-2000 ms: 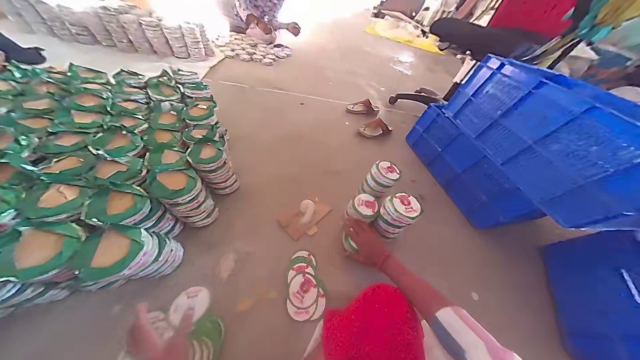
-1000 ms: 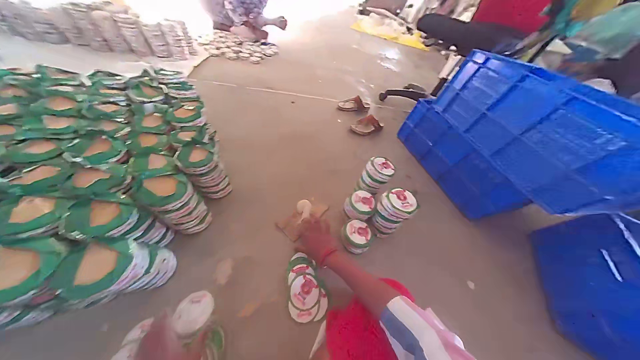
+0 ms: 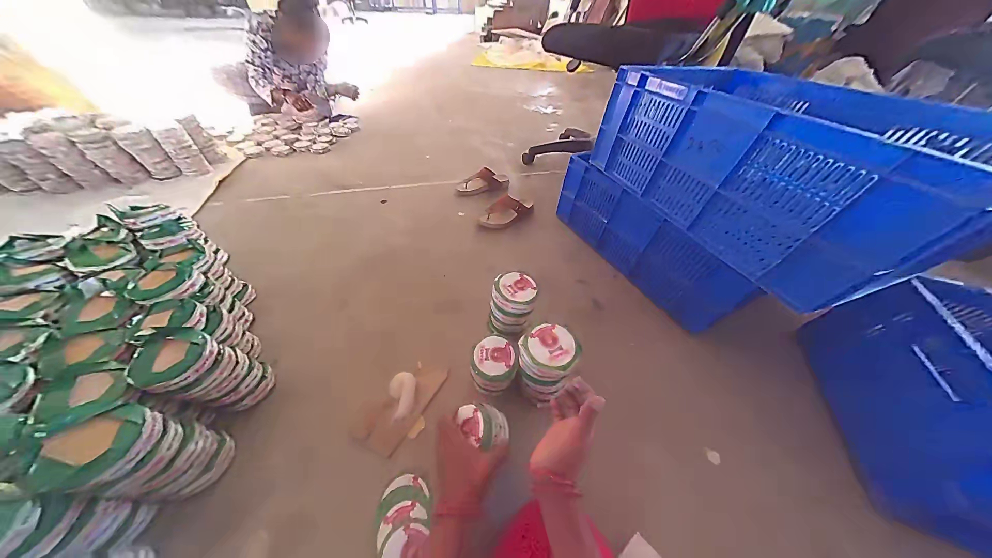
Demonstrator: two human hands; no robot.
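Round discs with green rims and white, red-printed faces stand in short stacks on the floor ahead of me. My left hand (image 3: 471,457) grips a small stack of discs (image 3: 484,426), tilted a little. To its right, my right hand (image 3: 570,434) is raised with its fingers apart, just below the front right stack (image 3: 549,356); no held thing shows in it. Two more stacks stand close by, a shorter one (image 3: 494,363) and one farther back (image 3: 514,302). Left of my left hand lies a tan flat piece (image 3: 387,422) with a pale knob-like thing on it. Overlapping discs (image 3: 404,515) lie nearer me.
Many leaning stacks of green-rimmed discs (image 3: 170,360) fill the left side. Blue plastic crates (image 3: 697,170) are stacked at right, another crate (image 3: 907,403) nearer. Sandals (image 3: 505,211) lie ahead. Farther off, a person (image 3: 291,62) sits by scattered small discs (image 3: 302,136).
My left hand has come from the lower left to the small stack beside the others. My right hand has left the tan piece and moved right. The view has shifted.
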